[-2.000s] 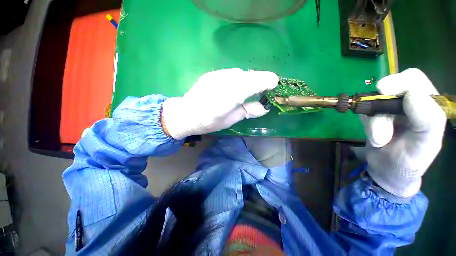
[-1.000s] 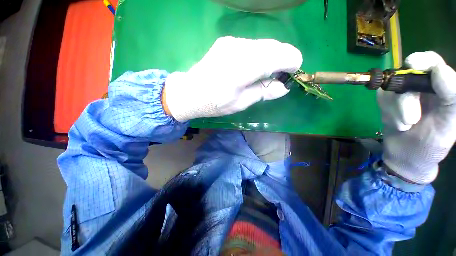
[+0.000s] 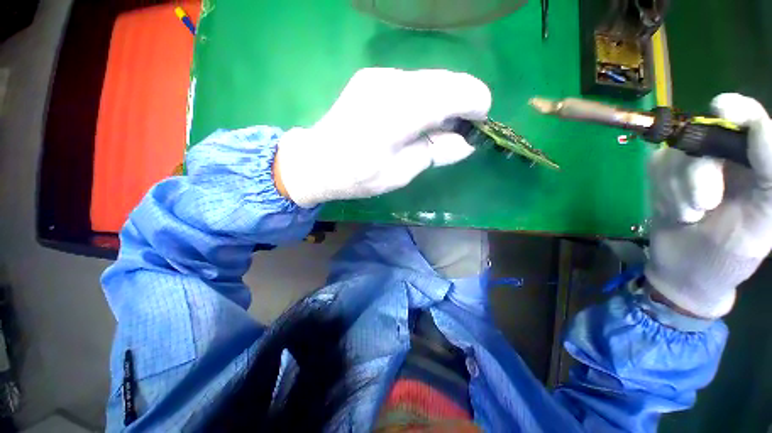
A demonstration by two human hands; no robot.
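My left hand point(image 3: 381, 139), in a white glove, grips a green circuit board point(image 3: 518, 145) by its left end, above the mat. The board is tilted and seen nearly edge-on, with small leads poking out below. A dark part shows at my fingertips; the board's left end is hidden by the glove. My right hand point(image 3: 707, 203), also gloved, holds a soldering iron point(image 3: 611, 115) by its dark handle with a yellow-green band. The iron's tip points left, above and right of the board, apart from it. No solder wire can be made out.
A green mat point(image 3: 279, 76) covers the bench. The iron stand with its tray point(image 3: 620, 59) is at the upper right, beside a yellow edge point(image 3: 662, 68). A translucent hood point(image 3: 440, 10) is at the top. A red-orange bin point(image 3: 140, 127) is at the left. A thin dark rod point(image 3: 544, 19) lies near the stand.
The iron's tip has come off the board and moved up and right. The board has turned from showing its face to nearly edge-on, and my left hand is higher and further right than at first.
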